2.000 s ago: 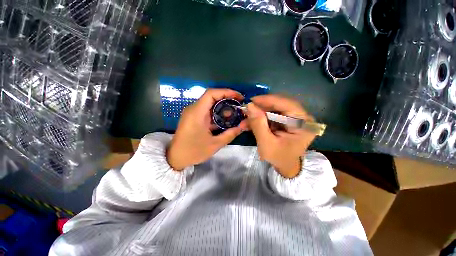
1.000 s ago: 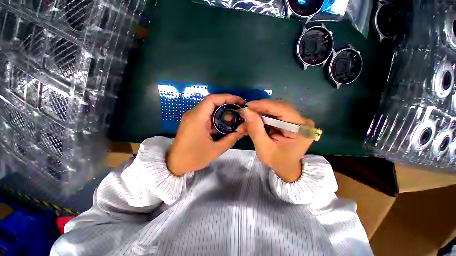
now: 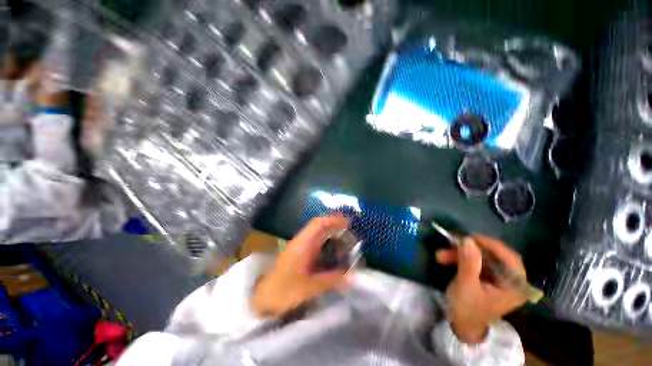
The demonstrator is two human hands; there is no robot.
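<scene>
The frame is blurred. My left hand (image 3: 304,275) holds a round dark watch case (image 3: 336,251) by its rim, tilted, near my body. My right hand (image 3: 486,279) holds a slim fine-point tool (image 3: 447,234), its tip pointing up and left, apart from the case. The blue adhesive dot sheet (image 3: 379,227) lies on the dark green mat (image 3: 400,171) between and beyond my hands. Whether a piece is on the tool's tip cannot be told.
Clear blister trays of dark parts (image 3: 243,86) stand at left, a tray of white-ringed parts (image 3: 629,221) at right. A bagged blue sheet (image 3: 450,93) lies beyond, with loose watch cases (image 3: 513,199) on and near it. Another person's white sleeve (image 3: 53,143) shows far left.
The view has swung left and up. My hands have moved apart; the tool has left the watch case and is now to its right. The case is tilted more in my left hand.
</scene>
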